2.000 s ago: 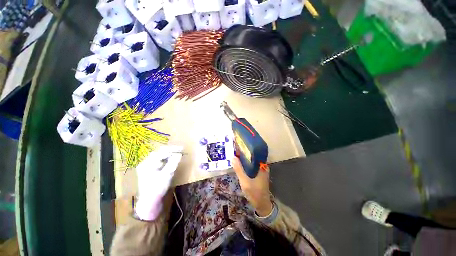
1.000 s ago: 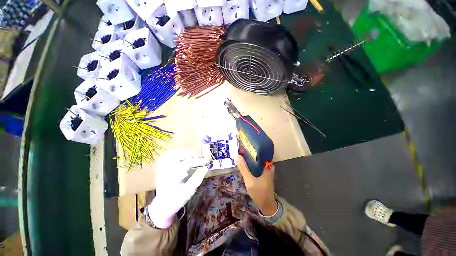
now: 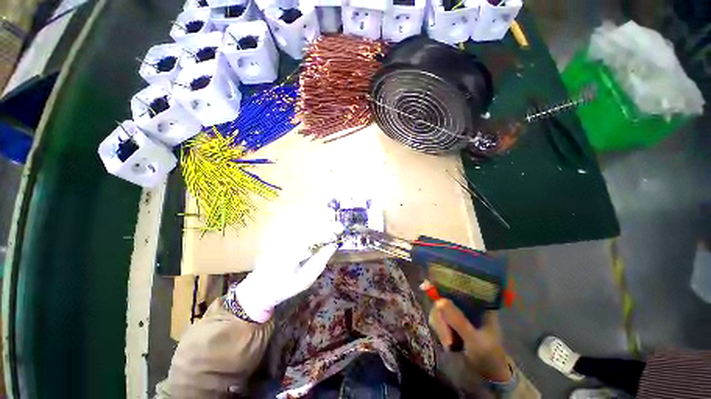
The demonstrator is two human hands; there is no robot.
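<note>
The white housing with a dark centre (image 3: 355, 220) lies on the tan board (image 3: 421, 199) near its front edge. My right hand (image 3: 470, 333), bare, holds the soldering gun (image 3: 460, 274) by its grip. The gun's thin metal nose points left and reaches the lower part of the housing's centre. My left hand (image 3: 284, 253), in a white glove, is at the housing's left side, fingertips close to the nose tip. The glove is overexposed; whether the fingers pinch a thin wire there cannot be told.
Yellow wires (image 3: 222, 183), blue wires (image 3: 267, 114) and brown wires (image 3: 335, 86) lie at the board's back left. White housings (image 3: 210, 90) stand behind and left. A black round fan (image 3: 421, 109) and metal spiral (image 3: 557, 105) are right. A person's shoe (image 3: 559, 357) shows lower right.
The soldering gun has turned from pointing forward to pointing left, its nose now at the housing. My left hand has moved right, from beside the yellow wires to the housing. The view has shifted.
</note>
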